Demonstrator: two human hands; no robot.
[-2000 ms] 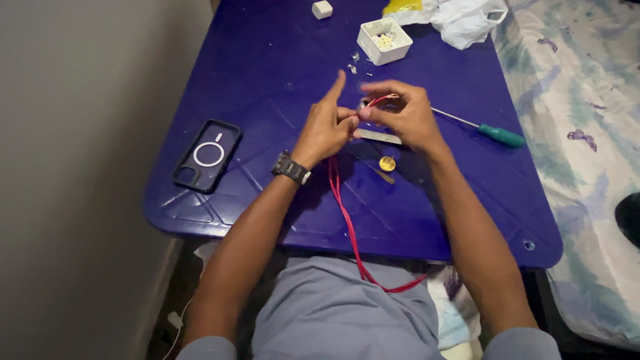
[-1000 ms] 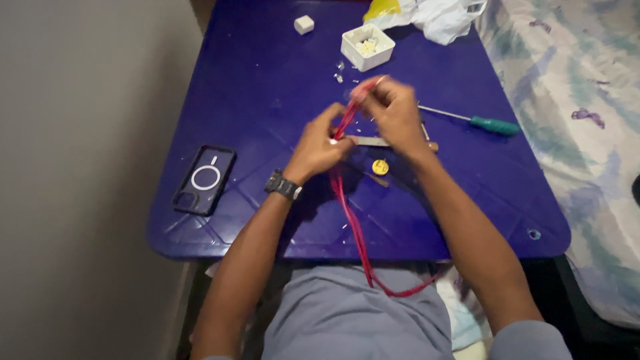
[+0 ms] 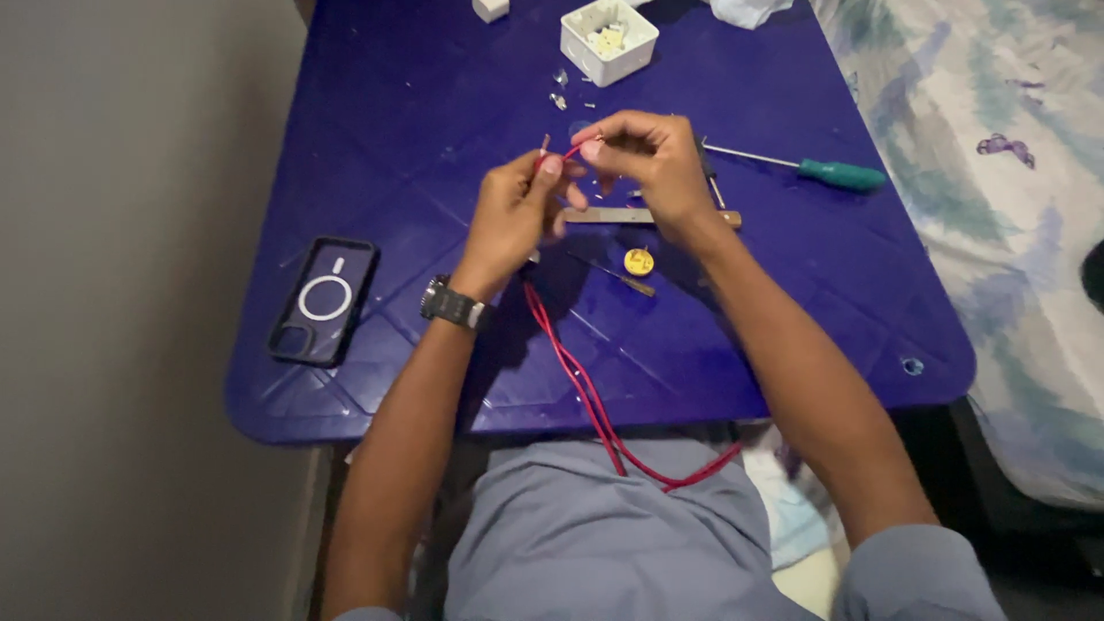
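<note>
Red insulated wires (image 3: pixel 561 349) run up from my lap over the table edge to my left hand (image 3: pixel 513 207), which grips them near their ends; one end with bare copper points up. My right hand (image 3: pixel 647 164) pinches the tip of another red wire end between thumb and forefinger, just right of the left hand. Below the hands lie a flat metal strip (image 3: pixel 610 216), partly hidden, a round yellow part (image 3: pixel 639 261) and a small thin screwdriver (image 3: pixel 636 285). A screwdriver with a green handle (image 3: pixel 841 175) lies to the right.
A white square plastic box (image 3: pixel 608 65) holding small pieces stands on the blue table (image 3: pixel 414 181) beyond my hands, with small metal bits near it. A phone case (image 3: pixel 325 300) lies at the left, a white block (image 3: pixel 491 9) at the far edge of view. A patterned bed is at the right.
The hands stay together over the table. The right hand was blurred at the wires a second ago; now it pinches one wire end, and the two ends stand apart.
</note>
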